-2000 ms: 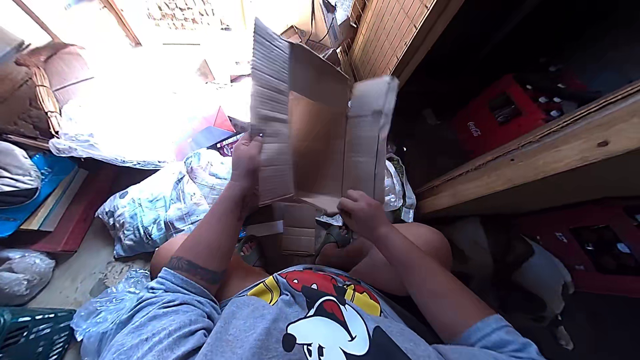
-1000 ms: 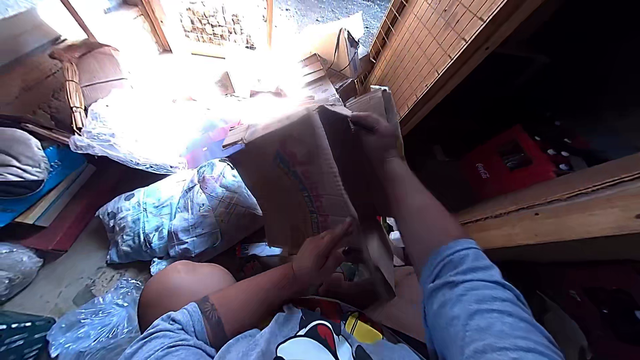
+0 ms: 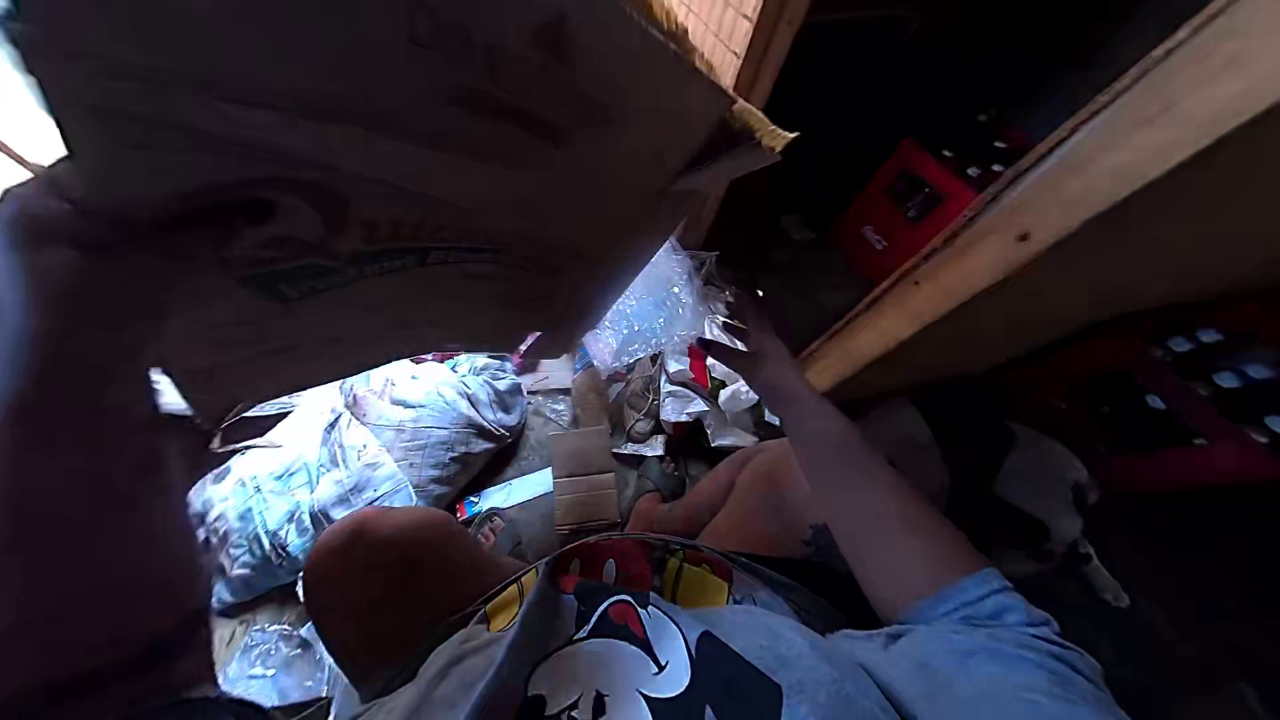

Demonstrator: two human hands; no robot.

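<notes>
A large printed cardboard box (image 3: 420,180), dark in shadow, fills the upper left of the head view, raised close to the camera. My left arm rises along the left edge beside it; the left hand (image 3: 50,215) is very dark at the box's side, and its fingers and grip cannot be made out. My right hand (image 3: 755,340) is off the box, its fingers apart, over crumpled paper and plastic packaging (image 3: 700,385). A clear plastic bag (image 3: 655,310) lies just left of that hand. Between my feet is a piece of folded cardboard (image 3: 585,480).
A stuffed whitish sack (image 3: 370,430) lies on the floor at left, with clear plastic (image 3: 275,665) below it. A wooden beam (image 3: 1040,210) runs diagonally at right. Behind it are red bottle crates (image 3: 905,210). A black and white animal (image 3: 1030,490) lies near my right side.
The cardboard box has moved up and left, close to the camera. My right hand, on the box one second ago, is now away from it, low at the right.
</notes>
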